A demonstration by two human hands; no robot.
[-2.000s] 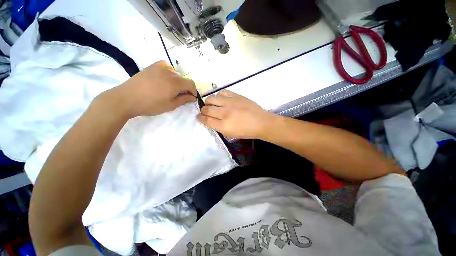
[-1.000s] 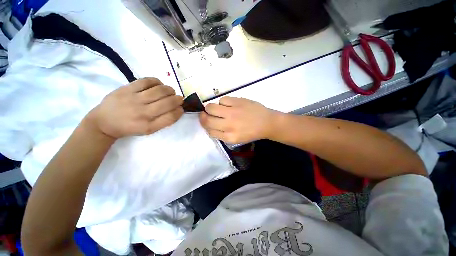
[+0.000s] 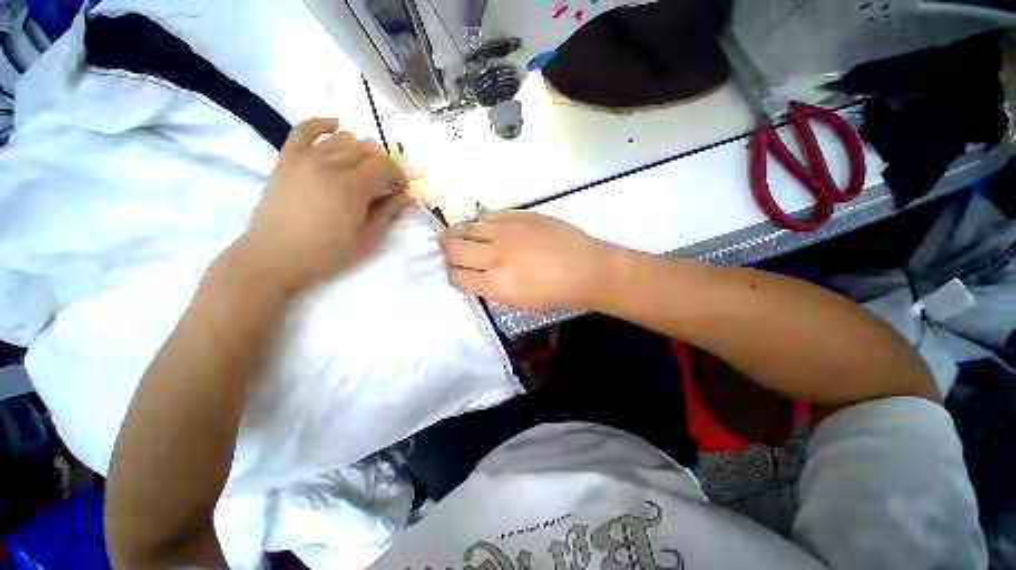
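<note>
A large white garment panel with a dark edge strip lies over the left of the table and hangs down at its front. My left hand lies on the panel near its edge, fingers bent, thumb and fingertips at the dark seam; its grip is partly hidden. My right hand pinches the panel's dark edge just nearer to me. The machine's presser foot area is beyond my hands, with a grey round knob beside it.
A dark brown piece lies on the machine bed. Red-handled scissors lie right of it, beside black fabric. Grey-white bundles sit below the table at right. A red object is below the table.
My left hand has moved up along the panel edge toward the machine, and the dark flap between my hands is now folded down. My right hand stays at the edge.
</note>
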